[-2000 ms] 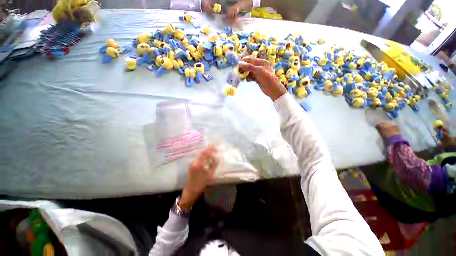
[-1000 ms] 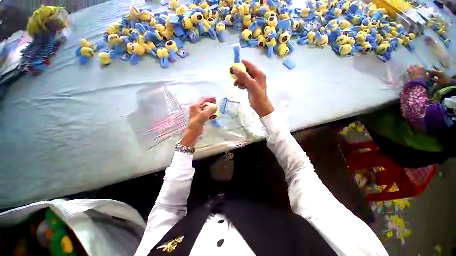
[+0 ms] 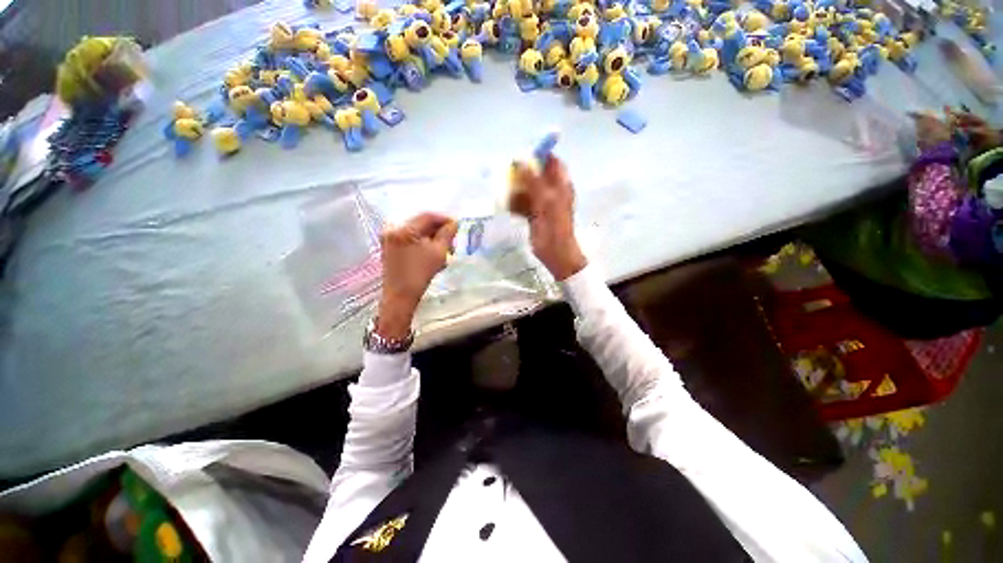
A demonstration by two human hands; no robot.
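My right hand (image 3: 547, 209) is raised above the table and holds a plush toy (image 3: 517, 187) with a yellow head and a blue limb sticking up; it is blurred. My left hand (image 3: 414, 258) is closed, to the left of it. A blue piece (image 3: 475, 235) shows just right of my left fingers, and a thin line runs towards the right hand. What my left fingers grip is mostly hidden. The stack of zip bags (image 3: 350, 277) with pink-red stripes lies left of and partly behind my left hand.
The toy heap (image 3: 583, 55) runs along the far side. Clear film (image 3: 484, 291) lies at the near edge. A white sack (image 3: 237, 495) stands lower left, a red crate (image 3: 814, 341) lower right. A person's purple sleeve (image 3: 935, 203) is at right.
Both hands have come from farther apart to close together over the near table. The right hand has brought a toy back from the heap. The view has tilted down.
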